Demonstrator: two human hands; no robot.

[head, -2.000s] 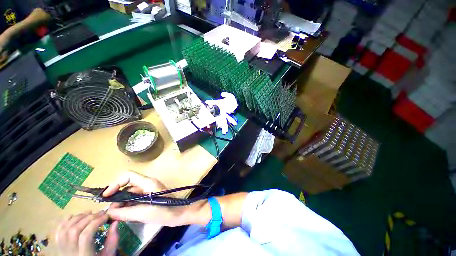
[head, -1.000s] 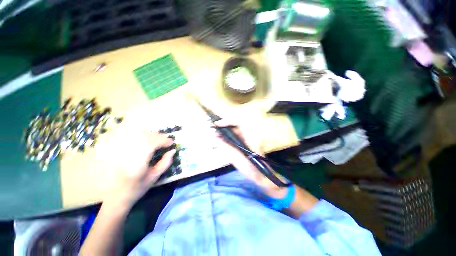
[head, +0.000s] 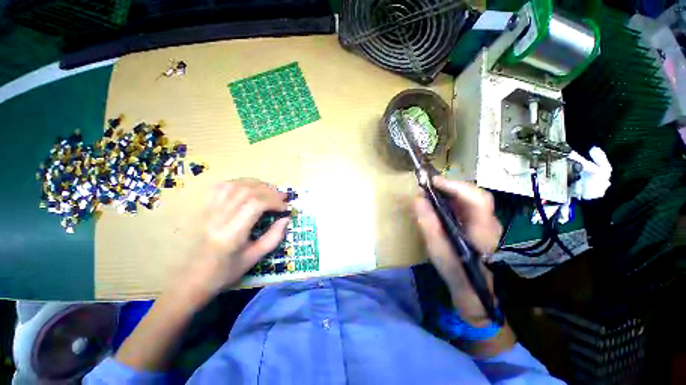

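Note:
My right hand holds the black soldering iron, its metal tip inside the brown cleaning pot over silvery waste and a green sponge. My left hand is over the worked green PCB panel, thumb and index finger nearly together at its upper part; a small dark component shows at the fingertips, but whether it is gripped is unclear. The panel carries rows of dark components on its left part and lies on a white plate. The hand hides part of the panel.
A loose heap of small components lies at left, a few separate ones at top left. A bare green panel lies above the worked one. A black fan stands behind the pot; the solder feeder with its reel stands at right.
The view has swung from the right side to the bench front. My right hand has moved the iron from near the panels into the pot. My left hand remains at the worked panel.

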